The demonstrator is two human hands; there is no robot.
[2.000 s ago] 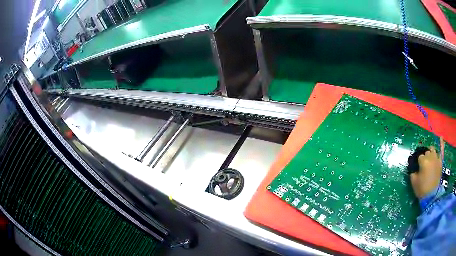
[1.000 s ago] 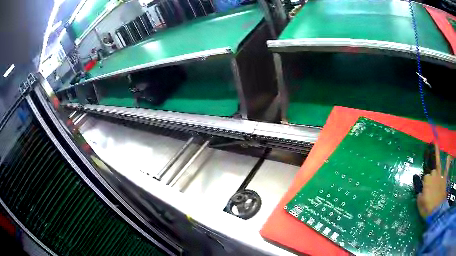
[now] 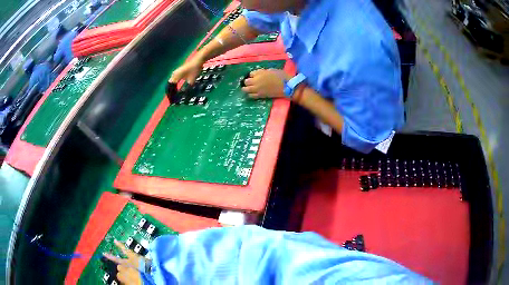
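My right hand [image 3: 129, 268] is at the lower left, over a green circuit board [image 3: 127, 224] on a red foam sheet [image 3: 96, 228]. Its sleeve crosses the bottom of the picture. Some fingers are extended, and black shows at the others. I cannot tell whether that is finger covering or a held part. Black components with pale centres [image 3: 147, 225] stand on the board beside the hand. The hand and sleeve hide part of the board. My left hand is not in view.
Another worker in a blue smock [image 3: 349, 61] has both hands over a larger board [image 3: 195, 142] on red foam just beyond. A black bin [image 3: 484, 222] with component rows [image 3: 416, 173] stands at the right. A metal rail [image 3: 61, 133] runs at the left.
The view has swung to the right. The handwheel and ribbed rack have left the picture; the other worker and black bin have entered. My right hand now shows at the lower left.
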